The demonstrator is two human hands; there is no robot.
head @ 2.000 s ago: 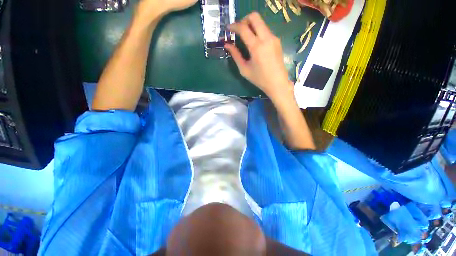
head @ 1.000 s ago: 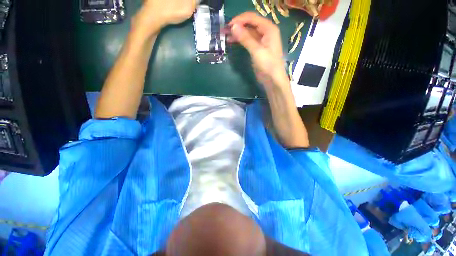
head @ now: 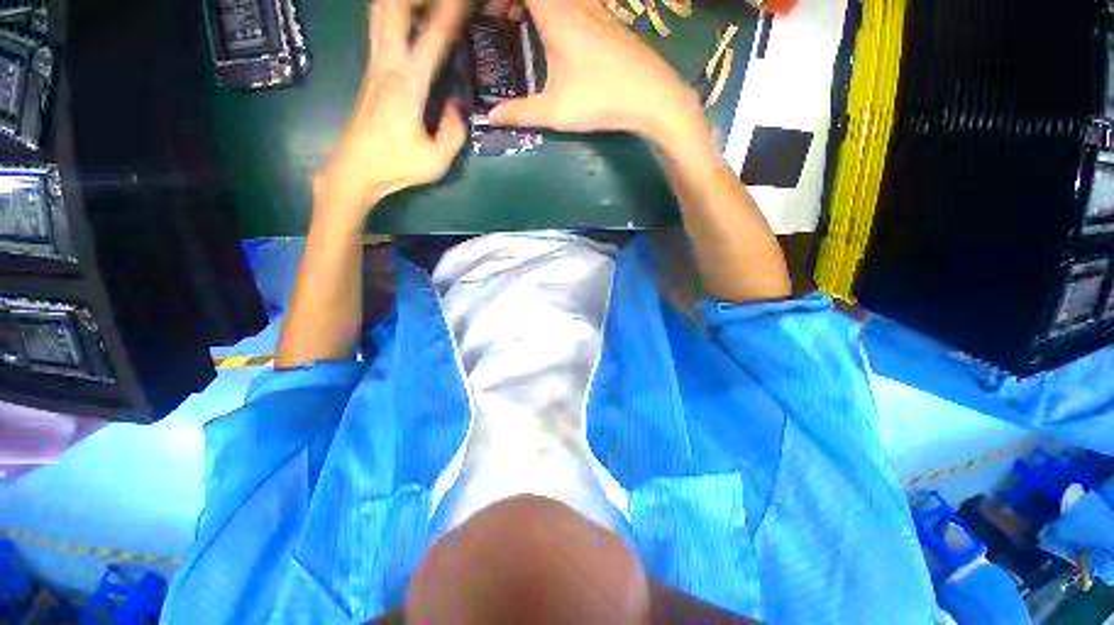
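An open phone unit lies on the green bench mat at the top centre, its circuitry end towards me. A black battery with pale printing covers its bay. My right hand holds the phone from the right, thumb across its lower part; its fingertips are partly cut off by the top edge. My left hand is at the phone's left side, its upper fingers blurred. Something dark shows between its thumb and fingers; I cannot tell whether it is held.
Another phone unit lies at upper left. Black trays with phones stand left, a black tray stack right beside yellow ribbed strips. Tan strips, a white plate and the edge of a red bin are upper right.
The silvery-white bay is now covered by the black battery. My left hand has moved down beside the phone, and my right hand has spread across its right side. The view has shifted somewhat.
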